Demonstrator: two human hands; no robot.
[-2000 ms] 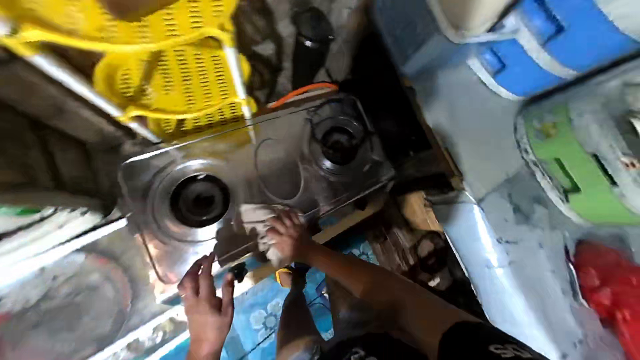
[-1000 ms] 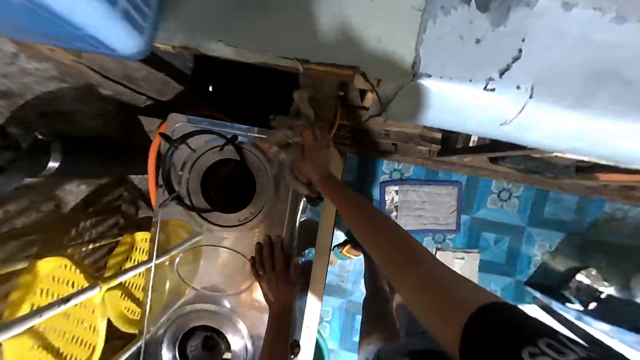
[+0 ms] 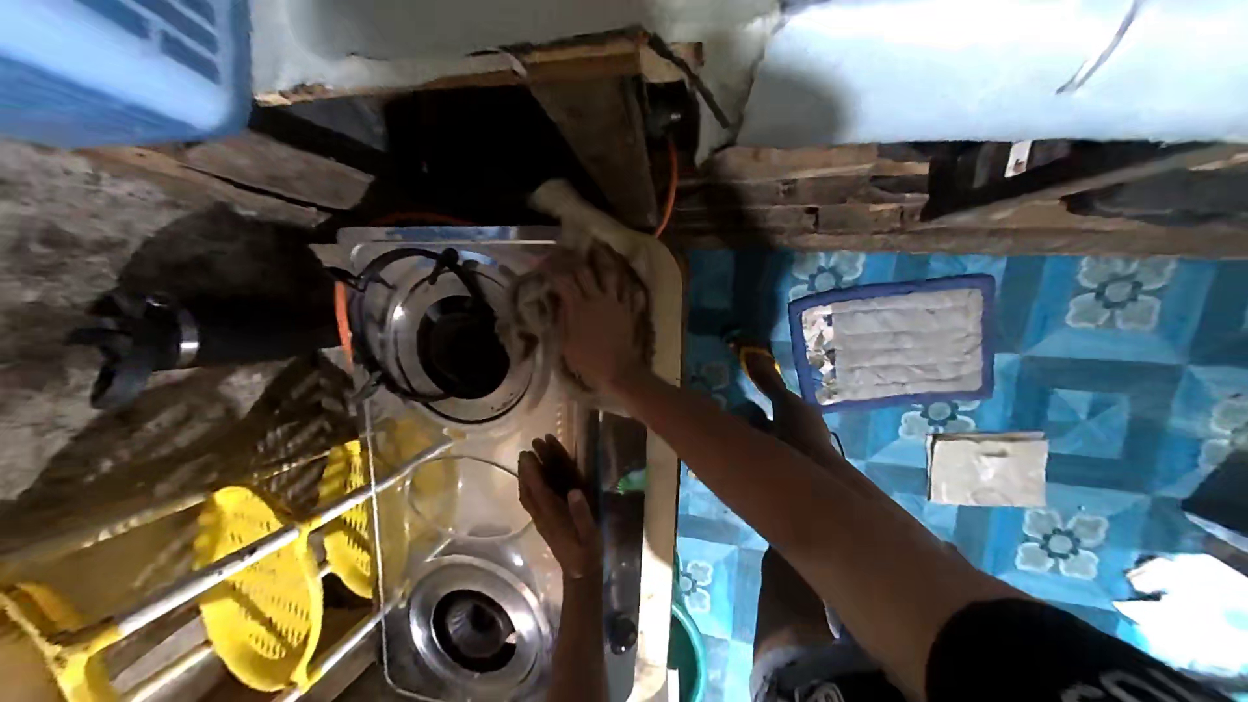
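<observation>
A two-burner gas stove (image 3: 478, 487) with a shiny metal top lies below me. My right hand (image 3: 600, 327) presses a crumpled, dirty cloth (image 3: 534, 310) on the stove's edge, right beside the burner with the black pan support (image 3: 400, 400). Part of the cloth is hidden under the palm. My left hand (image 3: 561, 497) rests on the stove top near its front edge, between the two burners, with nothing visible in it. The other burner (image 3: 475, 619) has no pan support on it. A control knob (image 3: 621, 632) shows on the stove's front.
A yellow plastic rack (image 3: 263, 595) with metal poles stands at the lower left. Behind the stove lies a black cylindrical thing (image 3: 244, 327). A blue plastic basket (image 3: 127, 68) sits at the upper left, beside a pale countertop (image 3: 877, 78). A mat (image 3: 902, 341) lies on the blue patterned floor.
The view has turned strongly since the first frame. My right hand has moved with the cloth from beside the burner without a pan support to beside the one with it.
</observation>
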